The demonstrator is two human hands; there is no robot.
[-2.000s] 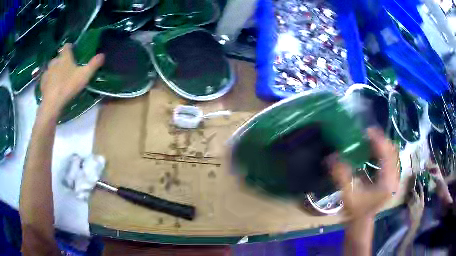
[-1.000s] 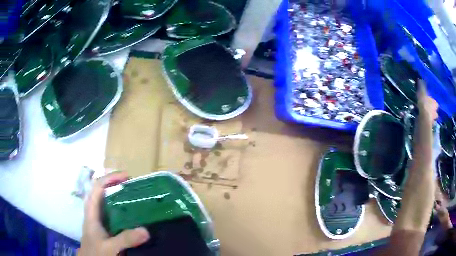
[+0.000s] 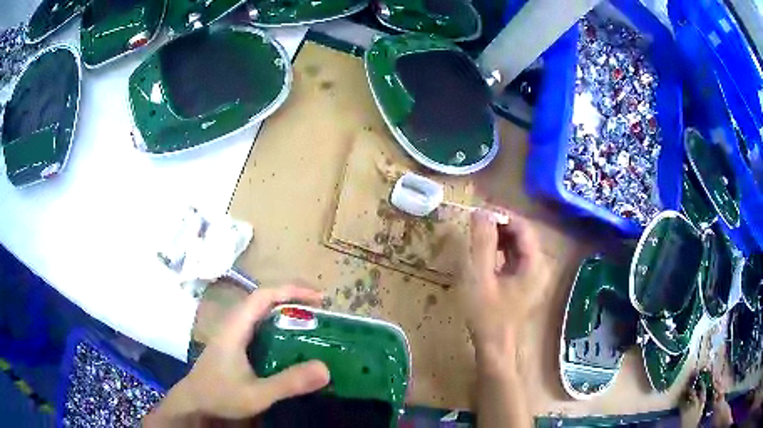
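Note:
My left hand holds a glossy green housing at the bottom of the view, thumb on its face. A silver-rimmed red indicator piece sits at the housing's top left end, near my fingers. My right hand is at the thin pale stick, its fingertips around the stick's outer end. The stick's other end rests in the small white cup, on a stained cardboard pad. The housing's lower part is cut off by the frame edge.
A white cloth bundle with a metal shaft lies left. Green housings lie at the back and right. A blue bin of small parts is upper right, another bin lower left. Another person's hands show lower right.
My right hand has come from the far right to the stick by the cup. My left hand still holds the housing, whose end with the red piece now shows. The view has shifted.

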